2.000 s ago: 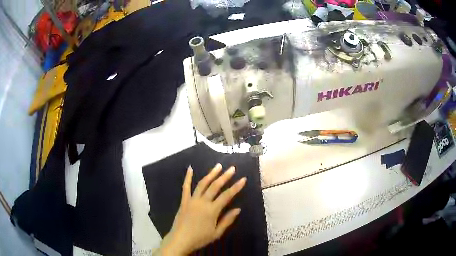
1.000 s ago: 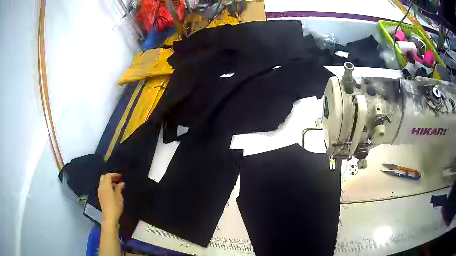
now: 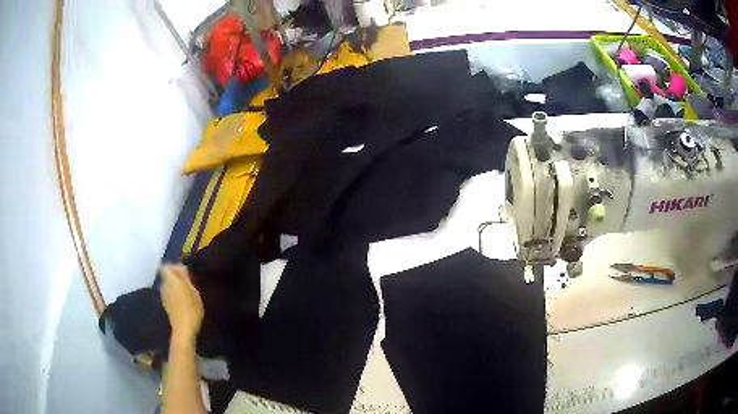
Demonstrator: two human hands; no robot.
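Observation:
My left hand is at the table's left edge on black cloth; it is blurred, and its fingertips are at the cloth's upper edge, so I cannot tell if they pinch it. My right hand is not in view. A black fabric panel lies flat with its top edge beside the needle area of the white sewing machine. Another black panel lies left of it. A large spread of black cloth covers the back left of the table.
Snips with orange and blue handles lie on the machine bed. A dark scrap is at the right. A green basket with thread cones stands behind the machine. Yellow material and a red bag are at the back left.
My left hand moved from the panel by the needle to the cloth at the far left, then slightly up. The cloth under it has shifted. The view has swung left.

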